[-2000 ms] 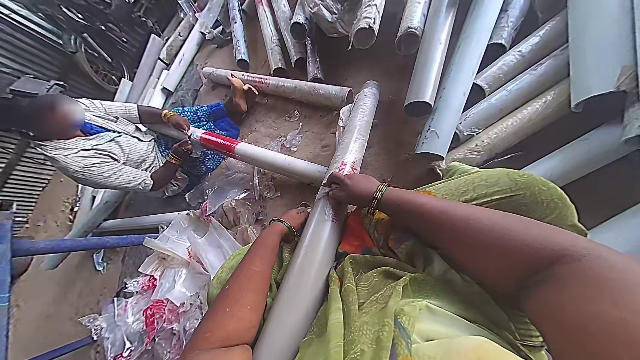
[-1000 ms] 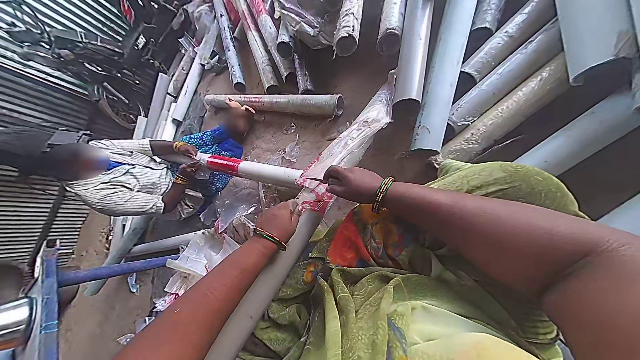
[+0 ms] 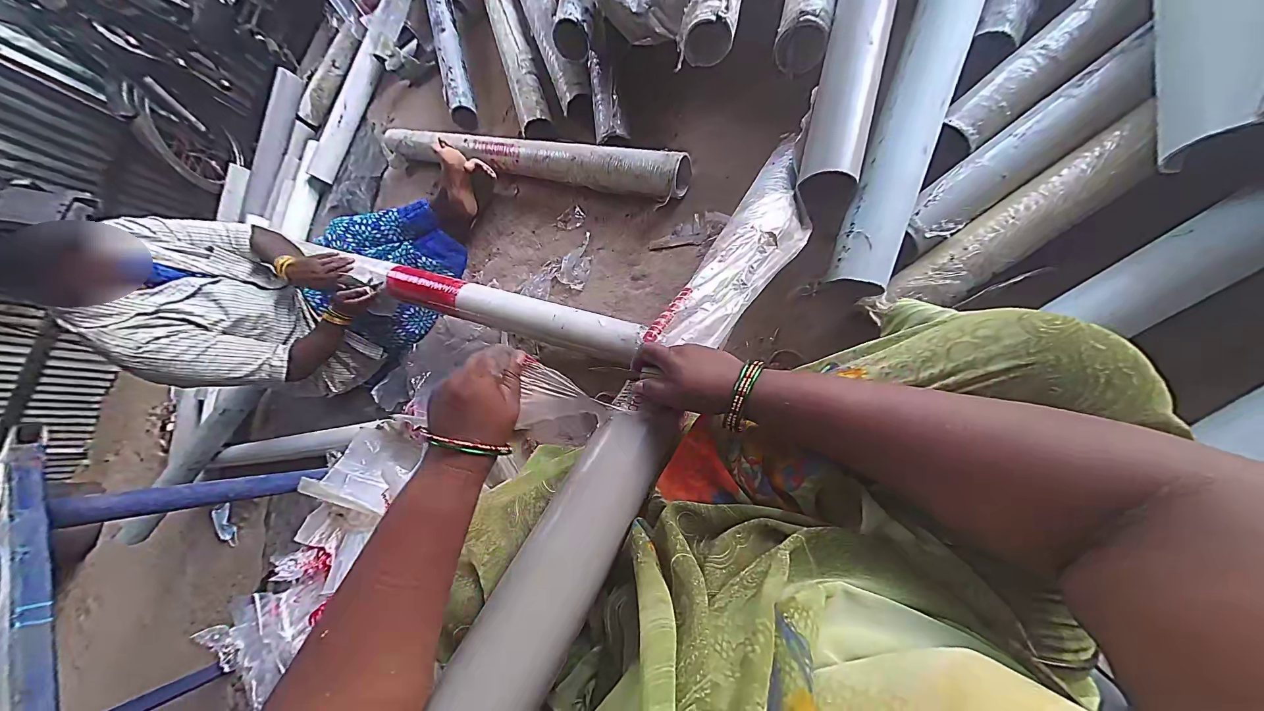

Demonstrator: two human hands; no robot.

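A grey plastic pipe [image 3: 563,563] slants up across my lap, its lower part bare. Clear plastic film with red print [image 3: 741,267] hangs loosely from its far part. My left hand [image 3: 479,395] is closed on a bunched edge of this film and holds it stretched out left of the pipe. My right hand [image 3: 691,377] grips the film and pipe where the wrapping ends; whether it holds a tool is hidden. Just beyond it, the end of a white pipe with a red band [image 3: 553,321] meets my pipe. A seated co-worker's hands [image 3: 341,286] rest on that white pipe.
Torn plastic film [image 3: 346,504] is heaped at the lower left, by a blue metal frame [image 3: 188,497]. A wrapped pipe [image 3: 553,163] lies on the dirt floor beyond. Several grey pipes [image 3: 908,128] are spread across the top and right. Corrugated sheet stands behind the co-worker.
My left hand has moved away from the pipe to the left, pulling film out with it. My right hand stays at the pipe. The film on the far part has become loose and crumpled.
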